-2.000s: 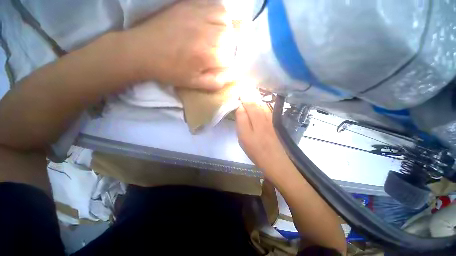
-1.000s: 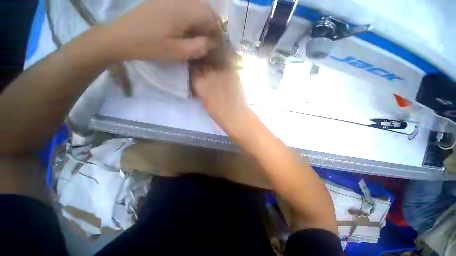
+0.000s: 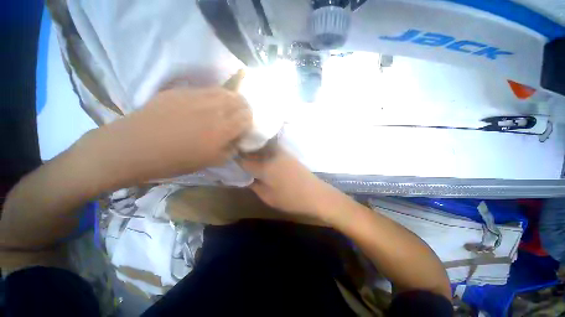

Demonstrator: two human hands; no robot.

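Observation:
A white cloth panel [image 3: 145, 46] with tan edges lies left of the needle area. My left hand [image 3: 204, 124] is closed on the white cloth, just left of the lamp glare. My right hand [image 3: 279, 182] pinches the lower part of the same cloth near the table's front edge, just below my left hand. A bit of tan fabric [image 3: 235, 80] shows above my left hand. The sewing machine [image 3: 433, 46] stands at the upper right. Glare hides the needle and presser foot, and my fingertips are blurred.
The grey ribbed table edge [image 3: 396, 187] runs below my hands. Bundled white and tan pieces [image 3: 139, 241] lie below the table at left. More white pieces [image 3: 464, 238] lie on a blue cover at lower right. My dark-clothed lap is under the edge.
Both hands have moved down toward the front edge, drawing the cloth with them. The view has shifted, with the machine head no longer filling the upper right as it did two seconds ago.

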